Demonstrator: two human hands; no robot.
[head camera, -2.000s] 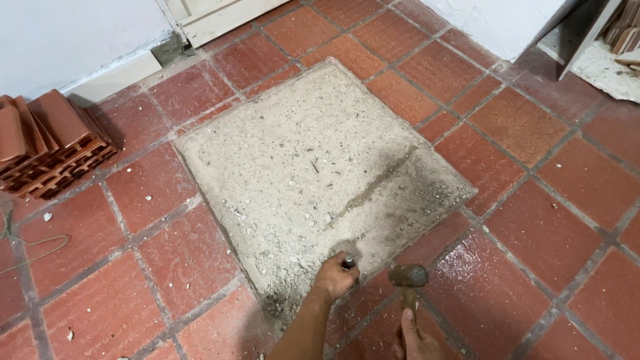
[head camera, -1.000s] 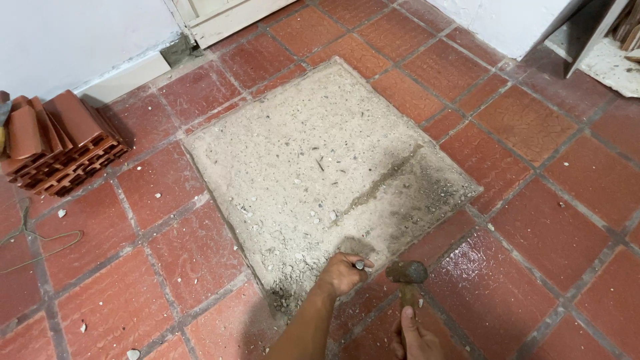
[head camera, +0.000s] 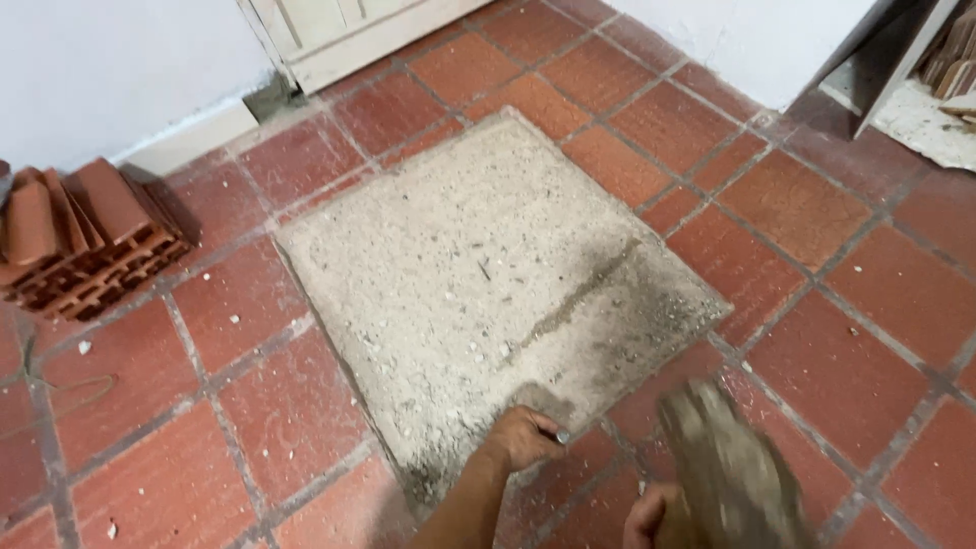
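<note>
My left hand is closed around a metal chisel or similar rod, whose round end shows beside the thumb. It is at the near edge of a square patch of rough, bare concrete set in the tiled floor. The rod's lower end is hidden by the hand. To its right, my right hand grips a hammer, raised towards the camera and blurred; its handle is mostly hidden. Crumbled mortar lies over the patch's near left corner, and a darker groove crosses its right part.
Red clay floor tiles with small scattered chips surround the patch. Hollow clay pieces are stacked at the left by the white wall, and a thin wire lies below them. A door stands at the back, a leaning panel at the right.
The hammer has come up from beside my left hand, nearer to the camera and to the right. My left hand stays at the patch's near edge with the metal rod.
</note>
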